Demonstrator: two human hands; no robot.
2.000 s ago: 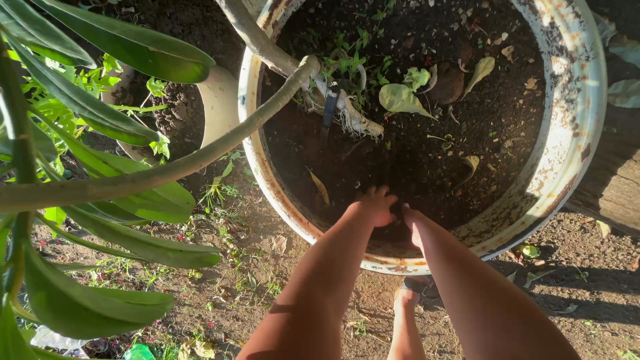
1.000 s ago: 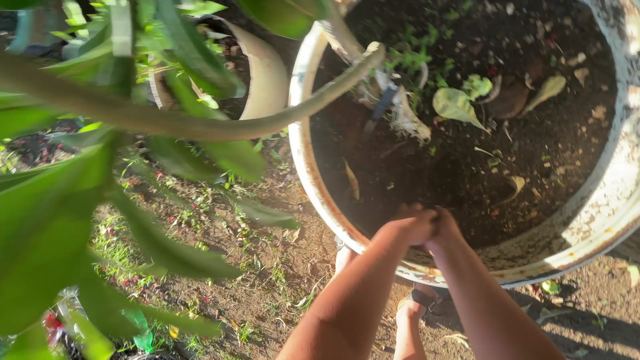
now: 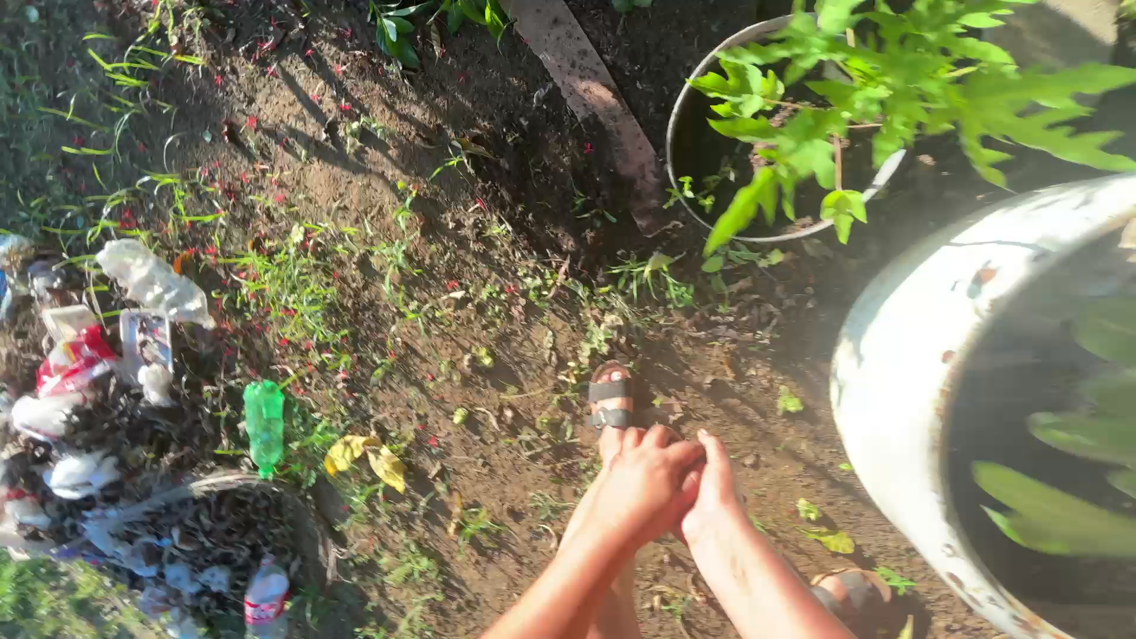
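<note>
My left hand (image 3: 652, 479) and my right hand (image 3: 714, 488) are close together in the lower middle of the view, above the bare soil. The left hand lies over the fingers of the right, and the two touch. Whether something small is between them is hidden. A sandalled foot (image 3: 611, 395) shows just beyond them, and another sandal (image 3: 848, 595) is below right. The large white, rust-spotted round planter (image 3: 896, 355) stands to the right of my hands, with blurred green leaves over its opening.
A smaller round pot (image 3: 679, 133) with a leafy green plant (image 3: 816, 133) stands at the upper right. A flat board (image 3: 603, 106) lies on the ground beside it. On the left are a heap of litter (image 3: 80, 479), a green plastic bottle (image 3: 264, 426) and yellow leaves (image 3: 366, 457).
The view has swung away from the planter's soil to the ground and litter. My hands, earlier low over the planter's soil near its rim, are now clasped together over the ground outside it.
</note>
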